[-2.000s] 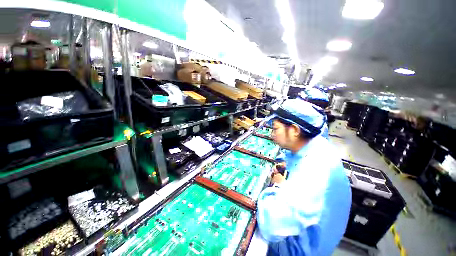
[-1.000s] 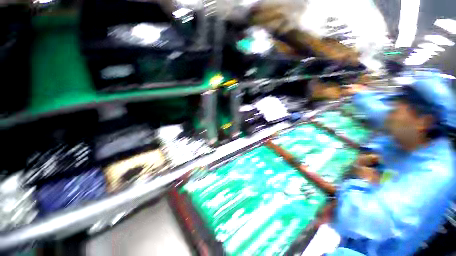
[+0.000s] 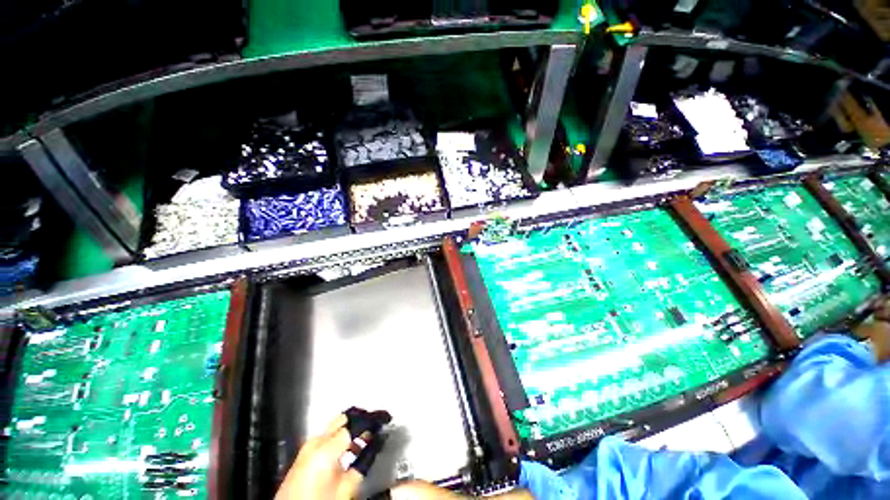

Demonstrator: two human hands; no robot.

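My left hand (image 3: 327,461) is at the bottom centre, over a bare pale-grey metal plate (image 3: 376,337) between two boards. Black coverings are on its fingertips. Small white bits show between the fingers; I cannot tell if they are held parts. My right hand (image 3: 439,491) is beside it at the bottom edge, mostly cut off, with a blue sleeve to its right. A green circuit board (image 3: 605,312) lies in a reddish-brown and black frame right of the plate. Another green circuit board (image 3: 117,391) lies to the left.
Component bins stand behind the rail: white pieces (image 3: 195,217), blue pieces (image 3: 293,212), yellowish-cream pieces (image 3: 395,195), more white pieces (image 3: 480,181), and dark pieces (image 3: 283,153). Metal shelf posts (image 3: 551,112) rise behind. Another person's blue sleeve (image 3: 829,405) is at right. More framed boards continue right.
The view has swung left and down from the neighbouring worker to the line in front of me. My hands have come into view at the bottom, and the bare plate is now central.
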